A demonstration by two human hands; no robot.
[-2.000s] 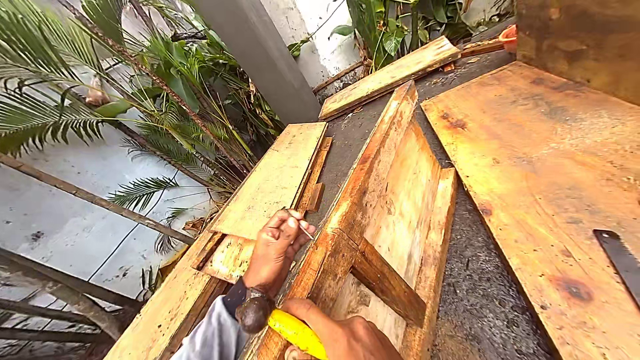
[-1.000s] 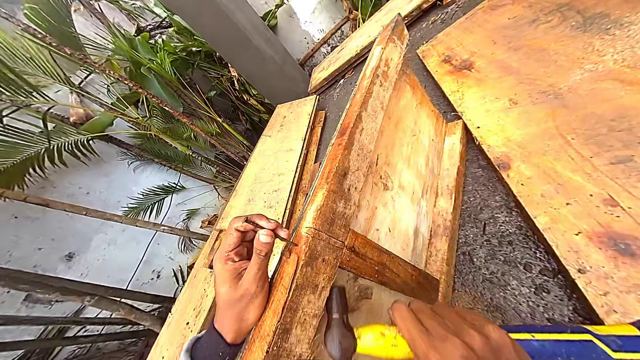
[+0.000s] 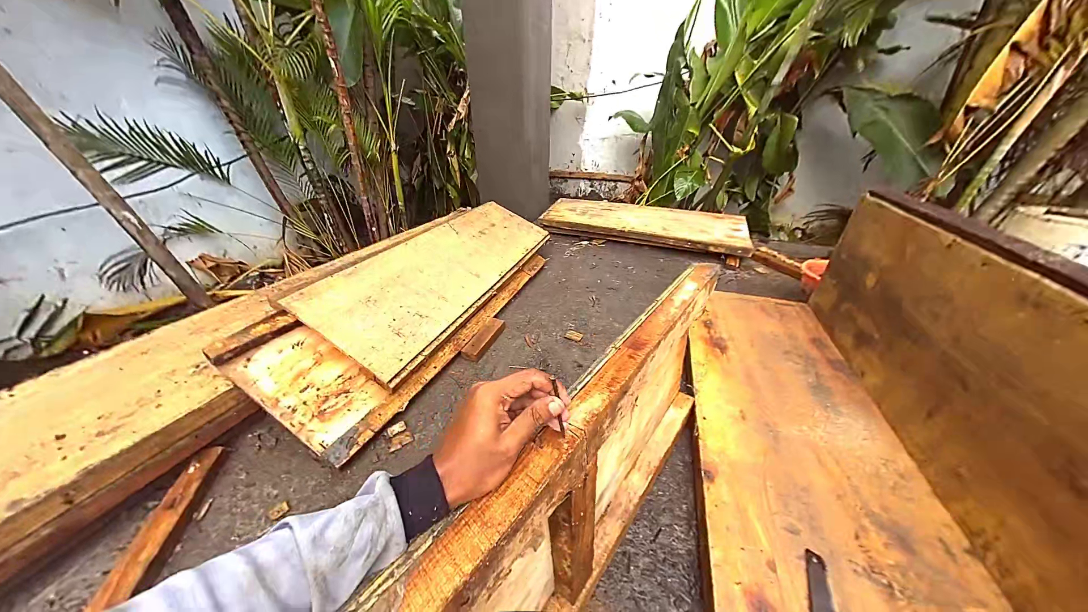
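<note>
My left hand (image 3: pixel 501 429) pinches a thin dark nail (image 3: pixel 558 406) between thumb and fingers. The nail stands nearly upright, its lower end at the top edge of a wooden frame (image 3: pixel 633 357). The heel of the hand rests along that edge. A wooden crosspiece (image 3: pixel 574 535) meets the frame's long rail just below the nail. My right hand is out of view, and so is the hammer.
Boards (image 3: pixel 416 293) lie stacked at the left beside a long plank (image 3: pixel 127 374). A wooden panel (image 3: pixel 799 425) lies at the right, with a dark blade end (image 3: pixel 818 578) on it. Another panel (image 3: pixel 960 340) stands upright behind. More boards (image 3: pixel 646 223) lie near the grey pillar (image 3: pixel 508 102).
My right hand and the yellow-handled hammer, seen in both earlier frames, have gone out of view. The nail now stands nearly upright on the frame's edge. The view has turned and levelled.
</note>
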